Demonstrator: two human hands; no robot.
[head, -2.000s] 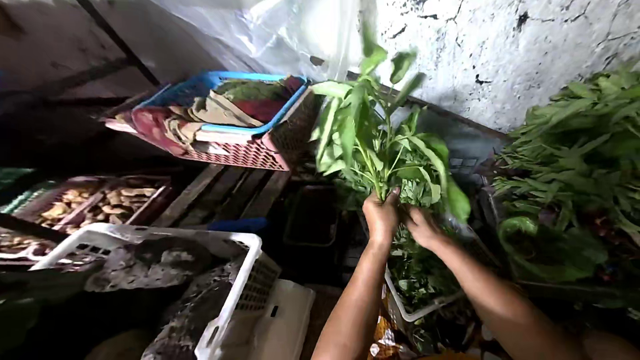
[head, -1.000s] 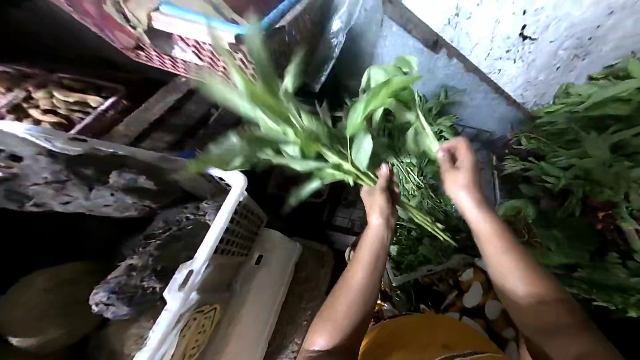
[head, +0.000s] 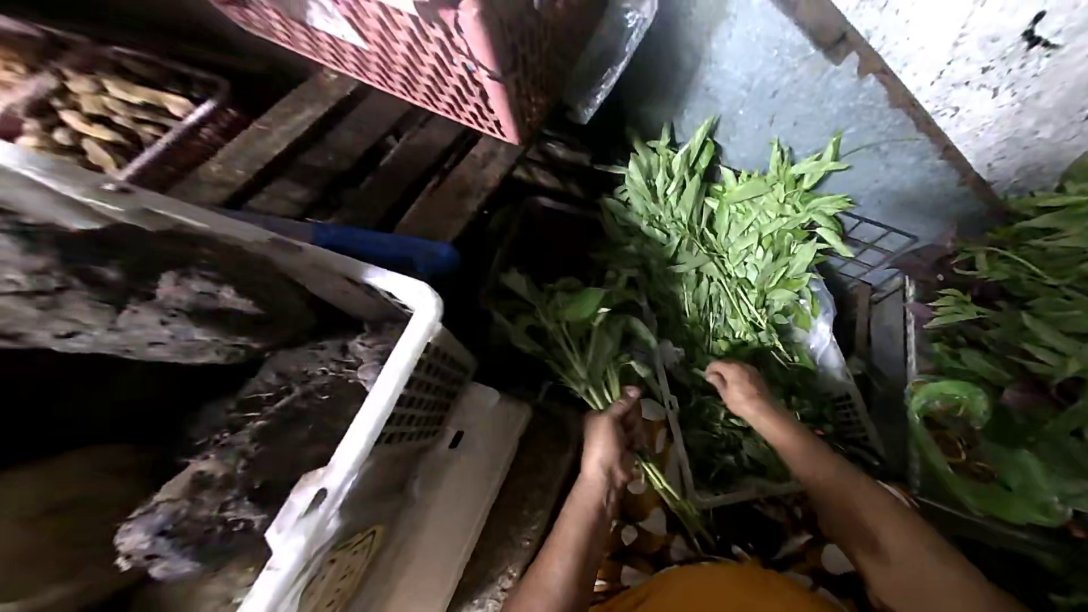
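Observation:
My left hand (head: pixel 610 438) is closed around the stems of a bunch of leafy greens (head: pixel 586 340), whose leaves point up and left and whose cut stems stick out below. My right hand (head: pixel 741 391) is over a crate (head: pixel 684 459) of greens, its fingers curled near the stems; whether it grips anything cannot be told. A pile of lighter green leafy stalks (head: pixel 739 246) lies at the far side of that crate, with clear plastic (head: pixel 823 323) along its right side.
A white plastic crate (head: pixel 365 425) with large dark lumpy produce (head: pixel 229 459) stands at left. Beyond are a pink crate (head: pixel 408 64) on wooden slats (head: pixel 331 161), a box of tubers (head: pixel 102 119) and a blue handle (head: pixel 387 246). More greens (head: pixel 1020 340) fill the right side.
The bunch in my left hand has come down from its raised place and lies lower, over the crate's left edge. My right hand has moved away from the bunch to the greens in the crate.

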